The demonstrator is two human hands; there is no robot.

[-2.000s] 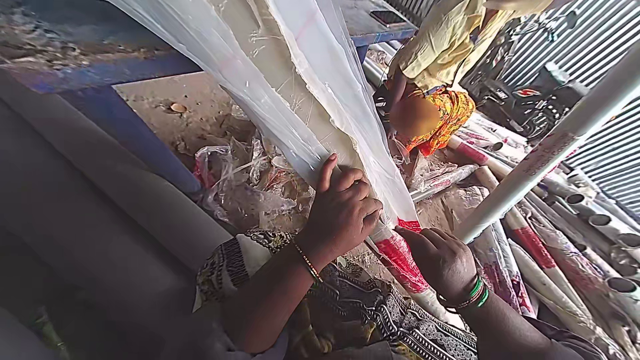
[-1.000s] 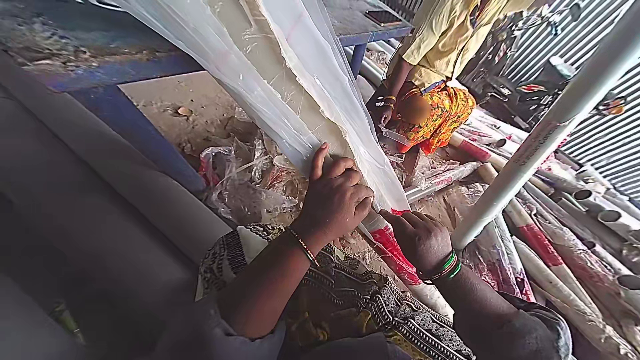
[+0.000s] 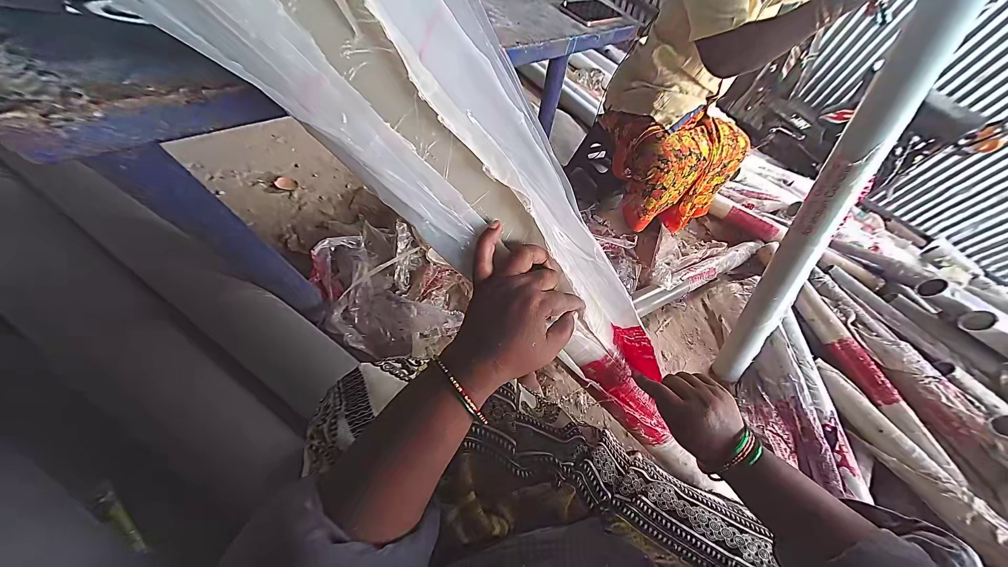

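A long pipe [image 3: 441, 157] in a white plastic sleeve [image 3: 543, 181] runs from the top of the view down to my lap, its sleeve split lengthwise and spread apart. Near its lower end the sleeve bears a red band [image 3: 630, 405]. My left hand [image 3: 520, 307] rests on the pipe at the split, its fingers bent over the sleeve's edge. At the red band, my right hand [image 3: 693, 405] has its fingers curled at the sleeve's edge; whether it pinches the plastic or a small tool is hidden. Patterned cloth [image 3: 583, 480] covers my lap.
A blue-framed table [image 3: 197, 118] stands at the left and back. Crumpled clear plastic [image 3: 378, 307] lies on the sandy floor. An upright white pipe [image 3: 835, 197] rises at right, beside many wrapped pipes [image 3: 858, 370] on the ground. Another person [image 3: 677, 102] in orange patterned cloth is behind, near corrugated metal.
The other person's arm, lowered toward the ground before, now reaches out to the upper right. The upright white pipe leans at a similar slant. My hands stay near the red band.
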